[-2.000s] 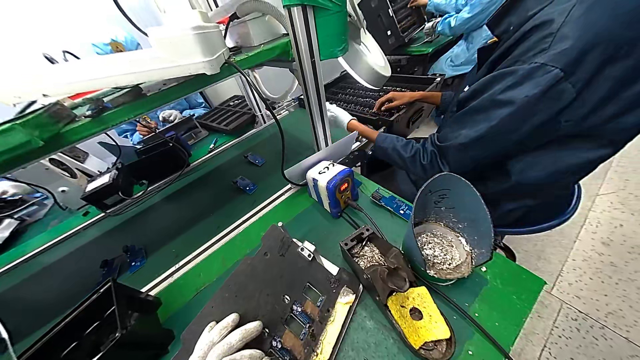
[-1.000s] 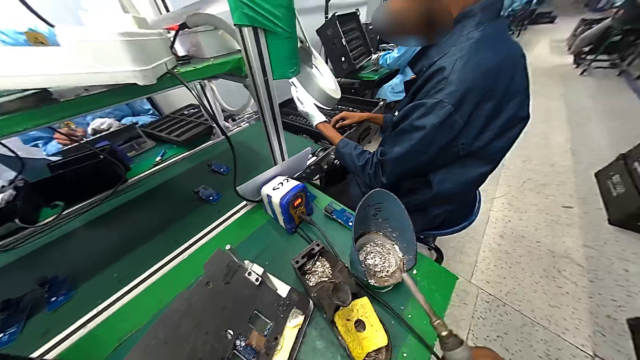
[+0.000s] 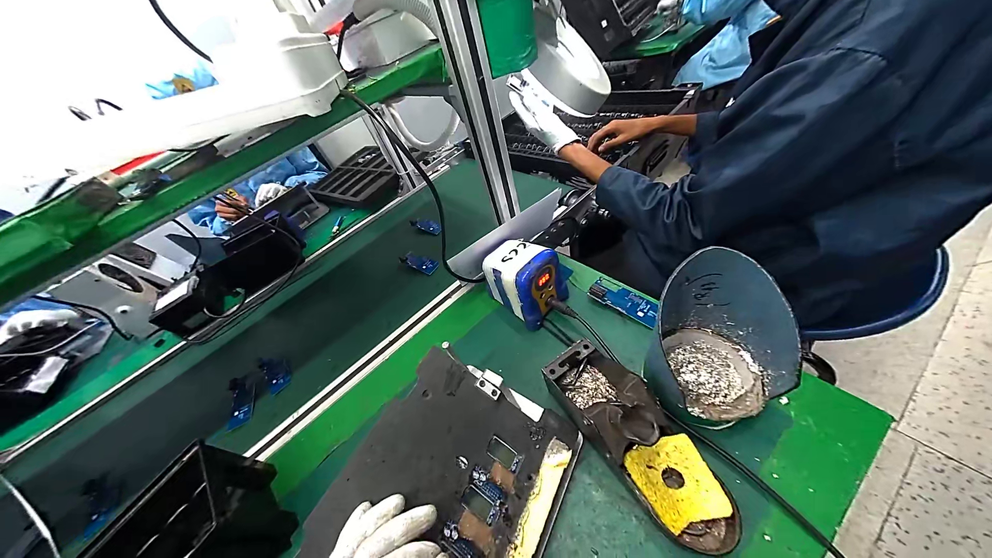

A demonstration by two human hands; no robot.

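My left hand (image 3: pixel 391 531), in a white glove, shows only its fingers at the bottom edge, resting on or just above a black fixture plate (image 3: pixel 395 442). Small blue circuit boards (image 3: pixel 484 496) sit in the plate, right of the fingers. Whether the fingers hold anything is not visible. My right hand is out of frame. Right of the plate stands a soldering iron stand with a yellow sponge (image 3: pixel 676 480). Behind it is a cut-open blue container (image 3: pixel 717 372) holding solder scraps. A blue and white soldering station (image 3: pixel 527 283) with a lit display stands further back.
A black bin (image 3: pixel 194 504) stands at the lower left. A blue circuit board (image 3: pixel 624 301) lies beside the station; more lie on the green strip beyond the metal rail (image 3: pixel 372 356). A co-worker in a dark blue coat (image 3: pixel 775 155) sits at the right. A black cable crosses the bench's right side.
One second ago a hand held the soldering iron at the blue container; hand and iron are now out of view. The view has swung right and back. The left glove has come back into view.
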